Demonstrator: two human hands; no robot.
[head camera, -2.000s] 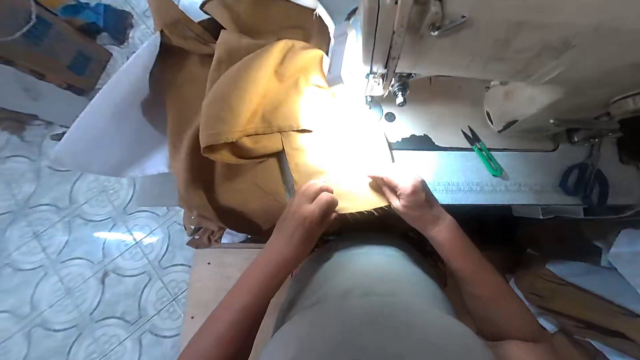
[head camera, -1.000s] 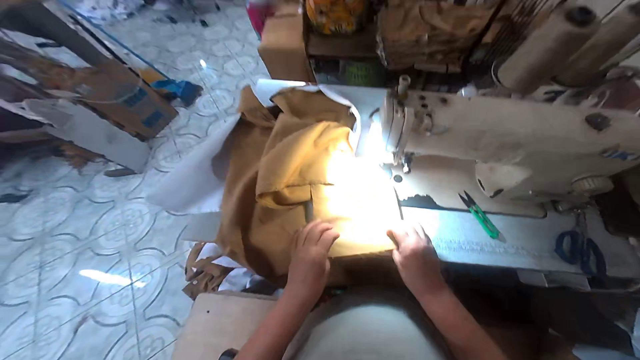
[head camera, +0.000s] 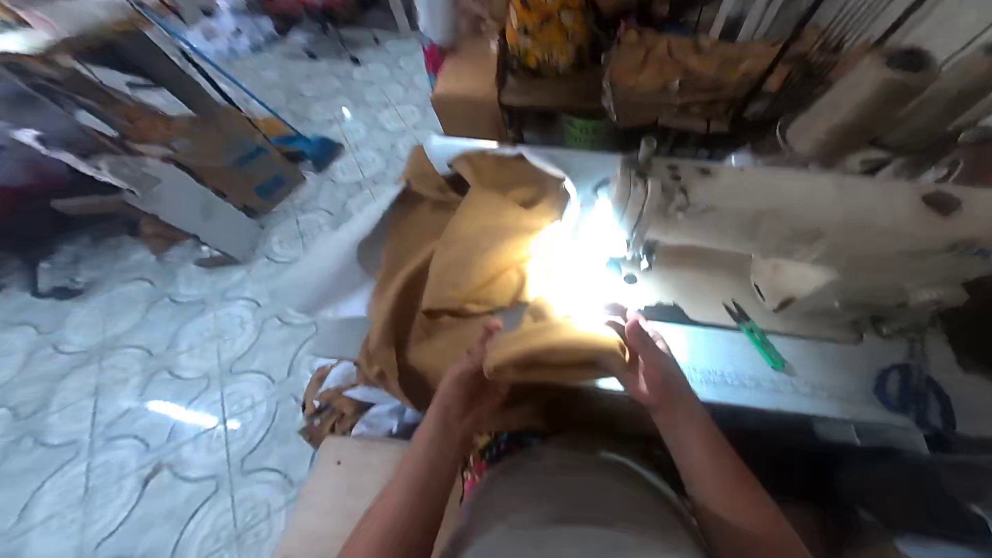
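Mustard-coloured fabric (head camera: 465, 256) lies bunched on the sewing machine's bed, left of the needle area. Its near edge is lifted and folded over between my hands. My left hand (head camera: 473, 380) grips the left end of this fold, thumb up. At the fold's right end my right hand (head camera: 651, 360) holds the cloth between thumb and fingers. The machine's lamp glare washes out the fabric near the presser foot (head camera: 642, 254). Green-handled thread snips (head camera: 759, 337) rest on the bed, right of my right hand.
The sewing machine head (head camera: 798, 217) spans the right side, with thread cones (head camera: 860, 101) behind it. Blue-handled scissors (head camera: 914, 395) are at the right edge. Fabric scraps (head camera: 349, 403) hang at the lower left of the table. A cardboard box (head camera: 240, 159) stands on the tiled floor.
The near part of the mustard fabric lay flat under my hands and is now lifted and folded. Both hands have turned, thumbs up, around its ends.
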